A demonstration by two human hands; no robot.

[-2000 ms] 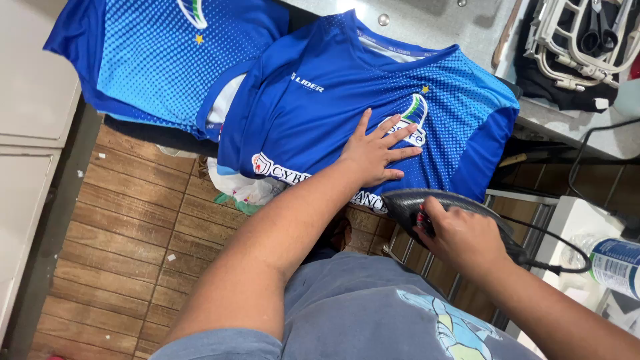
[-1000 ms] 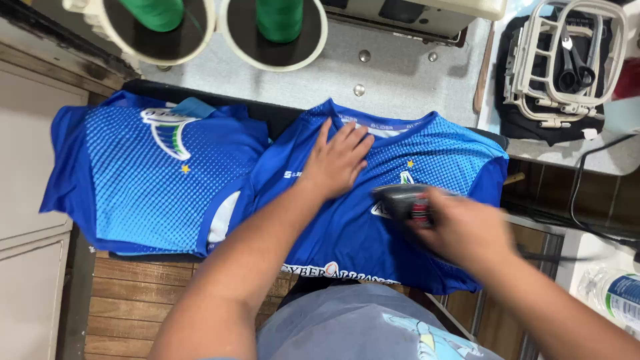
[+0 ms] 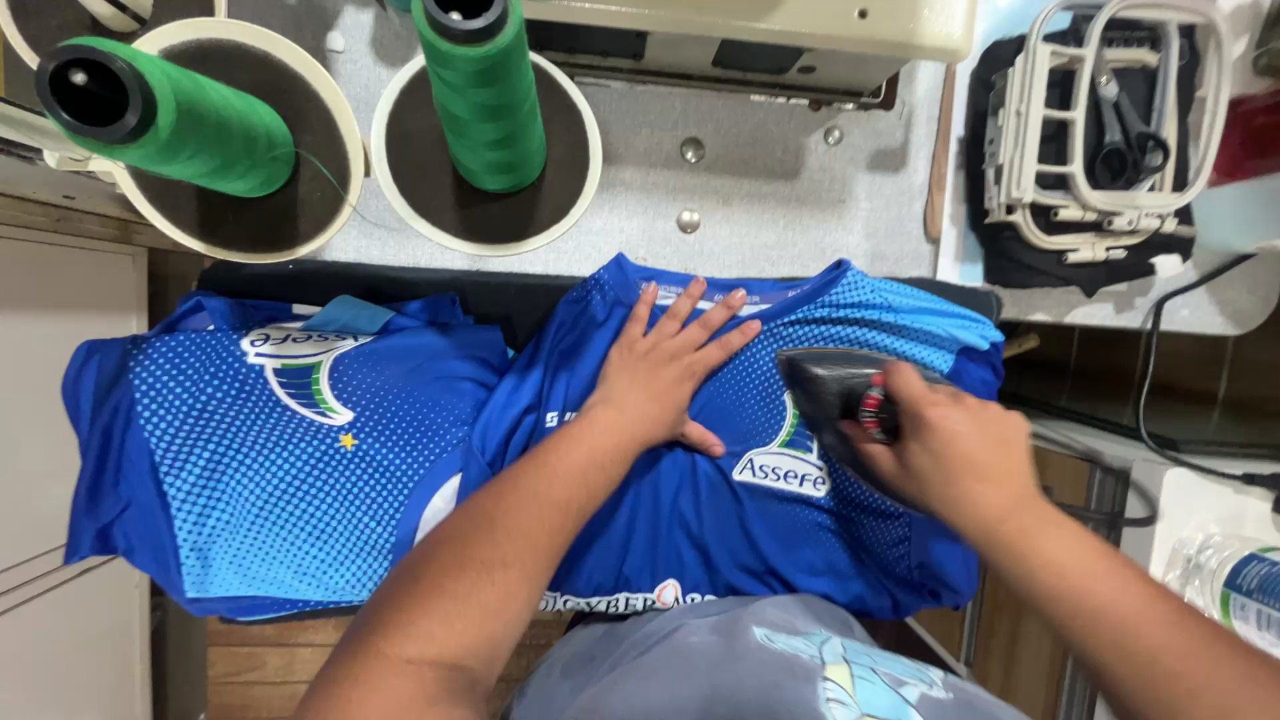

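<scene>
A blue sports jersey (image 3: 640, 510) lies spread on a black-covered surface, its collar toward the table. My left hand (image 3: 670, 375) rests flat on its chest just below the collar, fingers spread, holding nothing. My right hand (image 3: 940, 440) grips the handle of a dark clothes iron (image 3: 815, 385), which is over the jersey beside an embroidered badge (image 3: 785, 465) and covers part of the printed star area. The iron's soleplate is hidden. Another blue jersey (image 3: 300, 480) with a similar badge and a yellow star lies at the left, against the first one.
Green thread cones (image 3: 490, 110) stand on round holders beyond the jerseys, near a cream machine housing (image 3: 760, 30). Embroidery hoops (image 3: 1060, 200) and black scissors (image 3: 1125, 140) lie on dark cloth at the upper right. A black cord (image 3: 1150, 370) and plastic bottle (image 3: 1250, 590) are at the right.
The iron in my right hand has moved from the jersey's lower part up beside the badge, toward the shoulder. My left hand has shifted nearer the collar. The view has moved toward the thread cones.
</scene>
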